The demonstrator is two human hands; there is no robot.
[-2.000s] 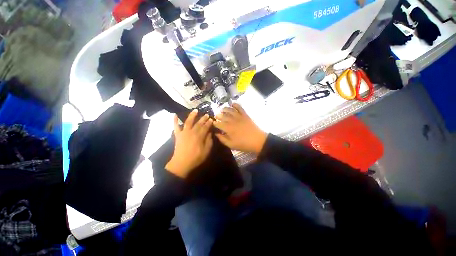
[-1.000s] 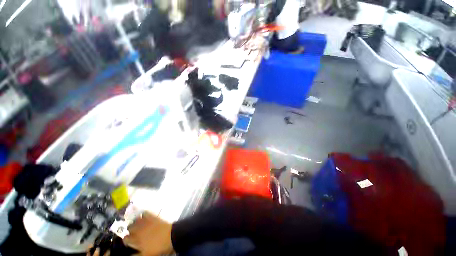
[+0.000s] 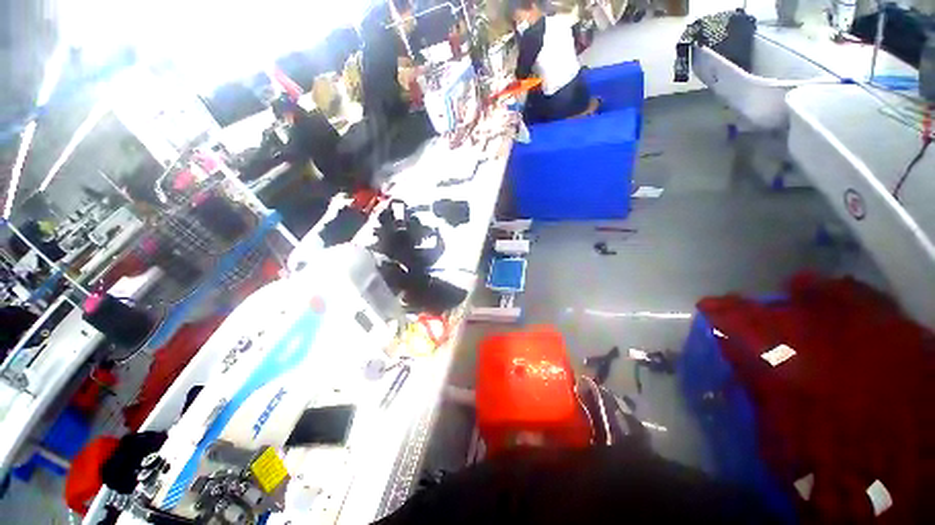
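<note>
The white JACK sewing machine [image 3: 246,395] with its blue stripe stands at the lower left. Its metal needle area [image 3: 228,497] is cut by the bottom edge, beside a yellow tag [image 3: 270,469] and a flat black pad [image 3: 321,426]. Thread snips [image 3: 397,385] and orange-red shears [image 3: 433,330] lie right of the head. Black cut pieces [image 3: 415,241] lie further along the table. Neither of my hands shows; only a dark sleeve [image 3: 554,487] crosses the bottom edge. What lies under the needle is hidden.
A red stool [image 3: 525,379] stands right of the table edge. A blue bin [image 3: 707,390] with dark red cloth [image 3: 841,379] is at the lower right. Blue boxes [image 3: 574,169] and a seated person [image 3: 559,62] are further back. White tables [image 3: 851,154] line the right.
The view has swung from the needle up and right along the line. Both hands, first together at the needle, have left the picture. The image is sharper than a second ago.
</note>
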